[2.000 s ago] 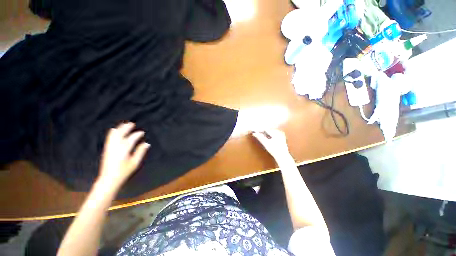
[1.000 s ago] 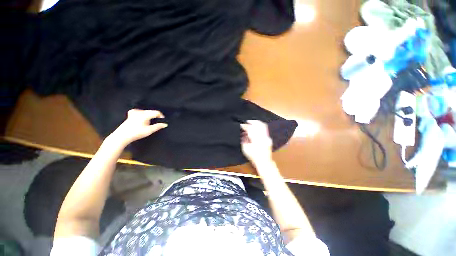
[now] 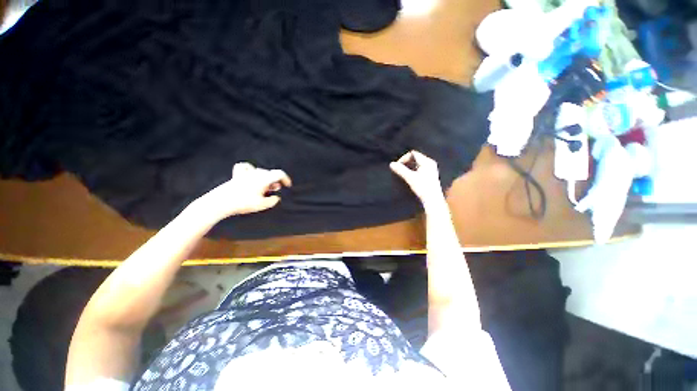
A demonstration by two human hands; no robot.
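Observation:
A black dress lies spread and wrinkled over the table, its curved hem close to the front edge. My left hand is over the lower part of the dress, left of centre, with fingers curled and a dark gap between thumb and fingers. My right hand is over the dress's lower right part, thumb and finger bent towards each other. Whether either hand pinches cloth or a small tool is too blurred to tell.
The orange-brown table has a yellow front edge. At the right lie white rounded items, a white power strip, a black cable, blue-and-white clutter and pale green cloth. Dark cloth is below the table.
My right hand has moved from bare table onto the dress. My left hand is nearer to it. The skirt's right part now spreads further right, with its corner shifted. The camera view has also shifted.

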